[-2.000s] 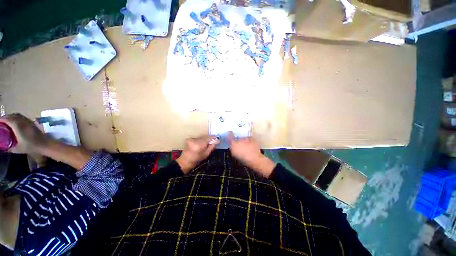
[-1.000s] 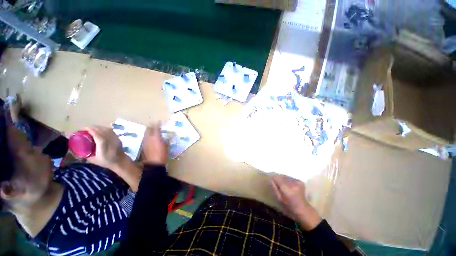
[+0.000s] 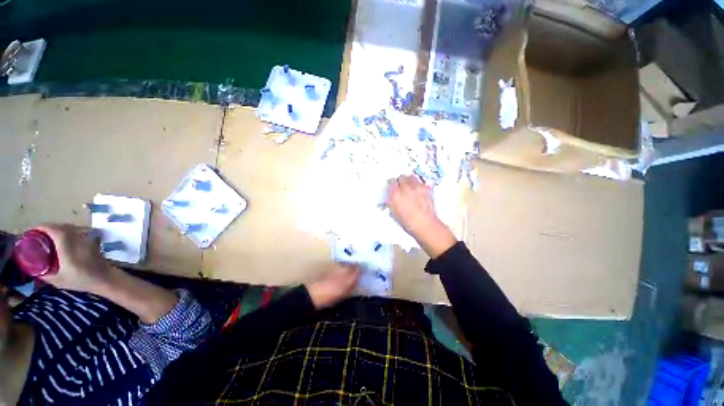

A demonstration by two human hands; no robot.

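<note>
A white square pad [image 3: 363,260] with a few small dark pieces on it lies at the bench's near edge in front of me. My left hand [image 3: 335,285] is at its left side, fingers on or over the pad's edge; it is blurred, and whether it grips the pad cannot be told. My right hand [image 3: 410,203] reaches into the pile of small blue-grey fittings [image 3: 421,143] on a glaring white sheet [image 3: 341,182]. Its fingertips are bunched among the parts; whether they hold one is hidden by glare.
More pads with upright pieces lie left, one tilted as a diamond [image 3: 204,206], one behind [image 3: 294,99], and one [image 3: 121,227] beside a neighbouring person's hand holding a red-pink round object [image 3: 36,254]. An open brown carton [image 3: 496,147] stands at back right; a blue crate [image 3: 681,382] is at lower right.
My left hand has come back from the pads at left to the pad in front of me. My right hand has moved up into the pile. The view has turned and shifted.
</note>
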